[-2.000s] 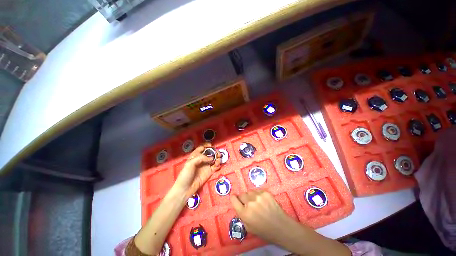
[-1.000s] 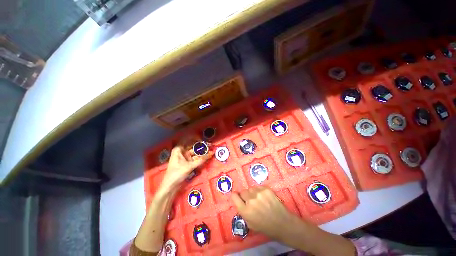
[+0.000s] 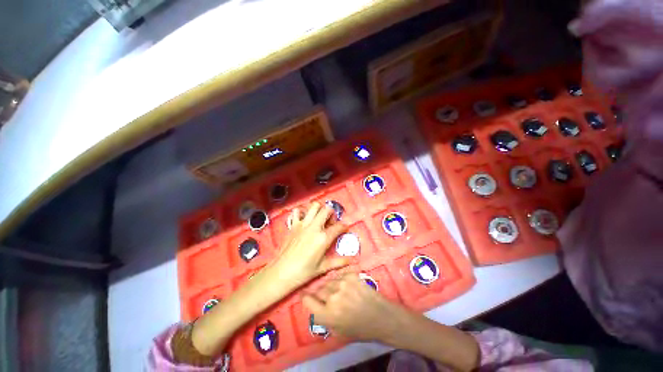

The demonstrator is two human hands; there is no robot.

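Note:
A red compartment tray (image 3: pixel 203 269) lies in front of me, holding round watch units, several with lit blue-purple screens. My left hand (image 3: pixel 312 236) is over its middle, fingers apart. The fingertips are by a silver round part (image 3: pixel 294 218) and a dark unit (image 3: pixel 334 210), both in their pockets. No held unit shows in it. A dark-faced watch (image 3: pixel 258 220) with a bright rim lies left of the fingers. My right hand (image 3: pixel 345 305) is curled low over the tray, partly covering a unit (image 3: pixel 318 327); its grip is hidden.
A second red tray (image 3: pixel 476 254) with silver and black units is at the right. A neighbour's pink sleeve (image 3: pixel 618 211) reaches over its right side. A meter with glowing digits (image 3: pixel 291 145), a similar box (image 3: pixel 436 62) and a thin purplish stick (image 3: pixel 425 173) are behind. A white shelf (image 3: pixel 182 54) overhangs.
My left hand has let go of the dark-faced watch and moved right across the tray. The view has shifted, the neighbour's sleeve has come further in, and green lights show on the meter.

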